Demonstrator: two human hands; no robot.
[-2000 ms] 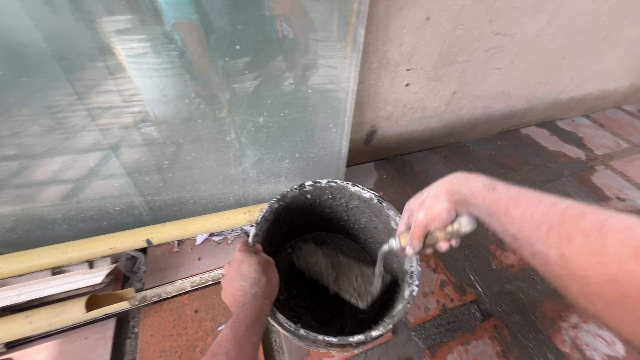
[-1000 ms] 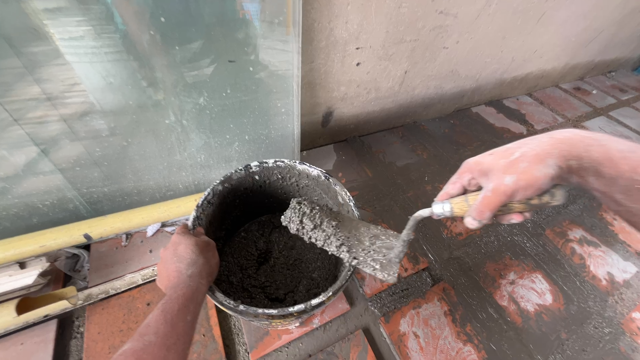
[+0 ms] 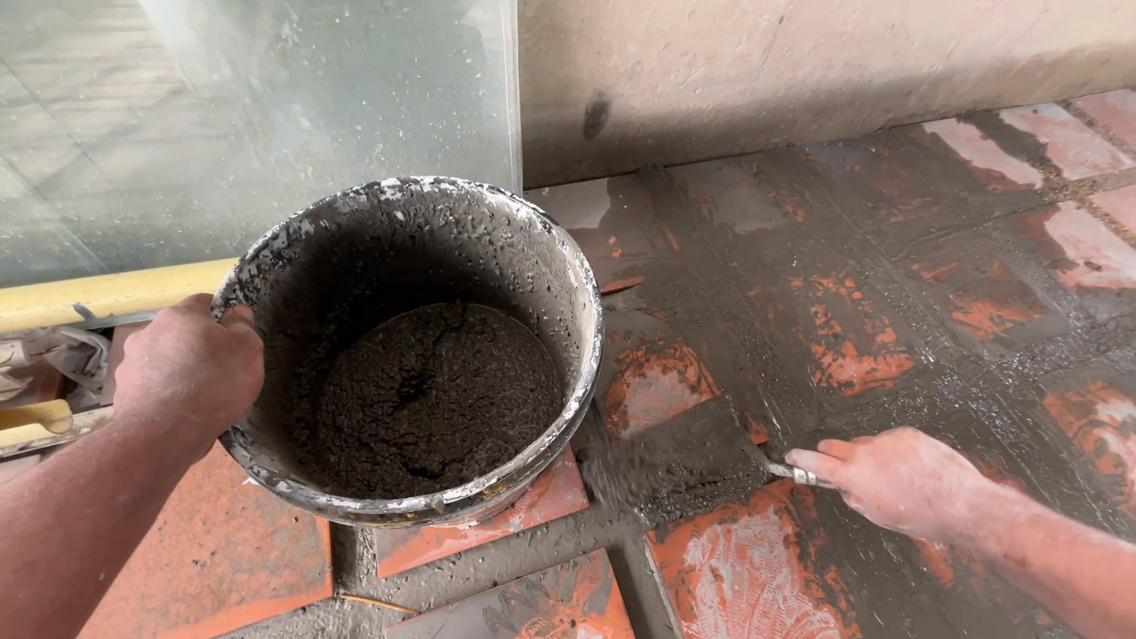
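My left hand [image 3: 191, 368] grips the left rim of a round, mortar-crusted bucket [image 3: 581, 355], which is tilted toward me. Dark wet mortar [image 3: 435, 399] lies in its bottom. To the right, my right hand [image 3: 896, 479] is closed around the handle of a trowel, with most of the handle hidden in the fist. The slightly blurred trowel blade [image 3: 688, 457] lies low over the joint between terracotta tiles, with grey mortar at it. Smeared mortar covers many of the tiles [image 3: 856, 337] and fills joints around the blade.
A dusty glass sheet [image 3: 355, 98] stands behind the bucket, with a yellow tube [image 3: 115, 293] along its foot. A plastered wall [image 3: 799, 71] runs behind the tiles. Scraps and trim pieces [image 3: 80, 359] lie at the left. Loose-edged tiles [image 3: 532, 603] sit in front of the bucket.
The trowel, loaded with mortar over the bucket a second ago, is now down at the tiles right of it. My left hand has stayed on the rim.
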